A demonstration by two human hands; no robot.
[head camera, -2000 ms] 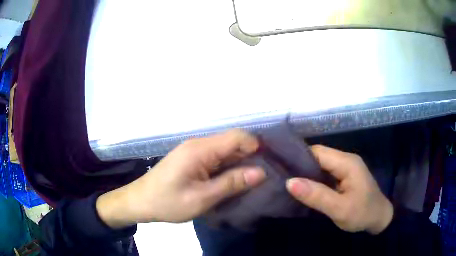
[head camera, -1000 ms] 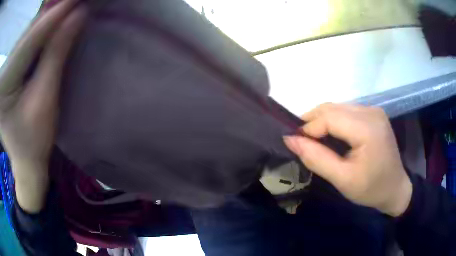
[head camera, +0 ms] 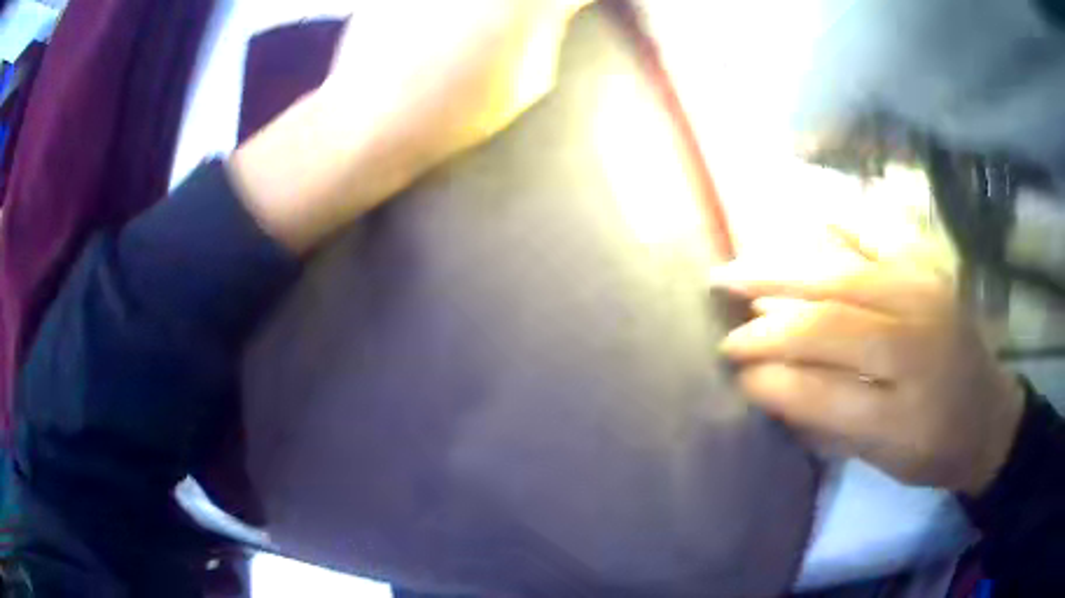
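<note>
The garment panel (head camera: 502, 386) lies wrong side up, dull grey-mauve, across the table in front of me, with a narrow red-maroon edge (head camera: 689, 140) along its upper right side. My left hand (head camera: 444, 94) is on the panel's upper left part; its fingertips are lost in glare at the top, so its grip cannot be told. My right hand (head camera: 876, 350) pinches the panel's right edge between thumb and fingers. The sewing machine head (head camera: 958, 70) is blurred at the upper right, close above my right hand.
More maroon cloth (head camera: 94, 175) hangs down the left side, with another maroon piece (head camera: 286, 70) on the table behind my left wrist. The white table (head camera: 888, 526) shows at the lower right. Strong lamp glare covers the upper middle.
The panel and both hands have moved forward onto the table from over its front edge. My left hand has moved right and up. The machine head has come into view.
</note>
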